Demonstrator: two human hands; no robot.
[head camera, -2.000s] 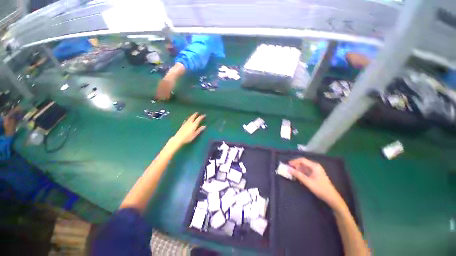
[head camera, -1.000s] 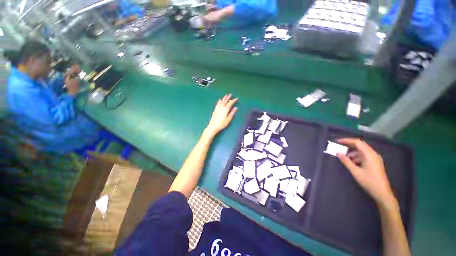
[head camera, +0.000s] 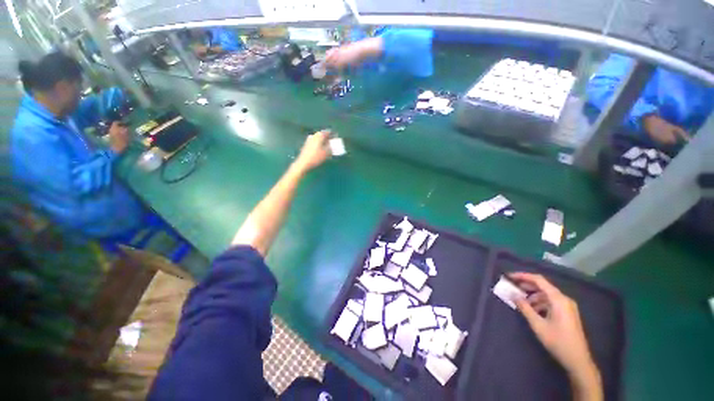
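Observation:
My left hand (head camera: 315, 150) is stretched far forward over the green bench, with a small white piece (head camera: 337, 146) at its fingertips. My right hand (head camera: 546, 307) is over the right half of the black divided tray (head camera: 477, 325), its fingers closed on a small silver-white flat part (head camera: 508, 292). The left half of the tray holds a loose heap of white and silver flat display modules (head camera: 398, 312). The finer details of both held pieces are too small to tell.
Two joined units lie beyond the tray, one at the left (head camera: 491, 207) and one at the right (head camera: 553, 226). A slanting grey post (head camera: 643, 205) stands at the right. Stacked white trays (head camera: 518, 98) are across the bench. People in blue smocks work around it.
My left hand has reached further forward, and a white piece now shows at its fingertips. My right hand still holds its part over the right tray half. The view has shifted.

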